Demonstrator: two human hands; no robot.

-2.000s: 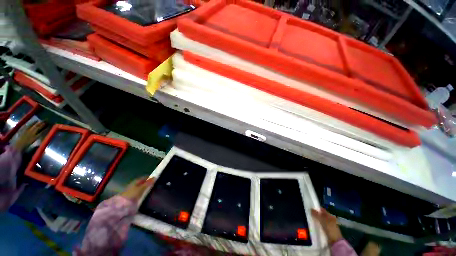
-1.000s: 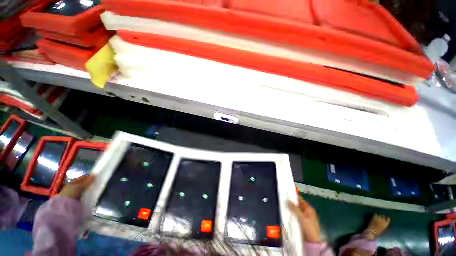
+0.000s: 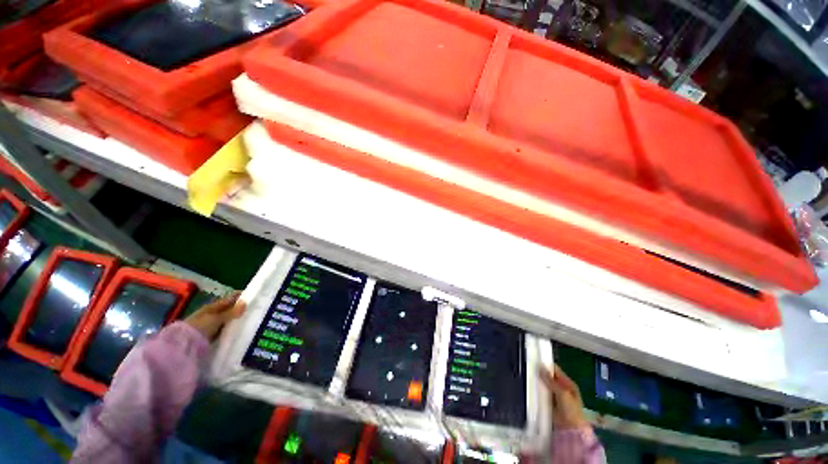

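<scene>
A white three-slot foam tray (image 3: 238,352) is tilted towards me below the shelf edge. It holds three tablets. The left tablet (image 3: 307,317) and the right tablet (image 3: 486,367) show lists of green and white text lines. The middle tablet (image 3: 393,344) shows small light marks and an orange-red square. My left hand (image 3: 216,317) grips the tray's left edge. My right hand (image 3: 565,399) grips its right edge, fingers partly hidden. A red foam tray (image 3: 361,446) with tablets lies below the white tray, cut off by the bottom edge.
A white shelf (image 3: 381,281) crosses above the white tray, bearing stacked red and white foam trays (image 3: 563,100) and a yellow tag (image 3: 218,177). A red two-slot tray with tablets (image 3: 109,331) lies at the left. Blue items (image 3: 626,385) lie under the shelf at the right.
The outer two tablets have switched from marks with a red square to text lists. The view has shifted, and the red tray below the white one has come into view. Both hands keep holding the white tray.
</scene>
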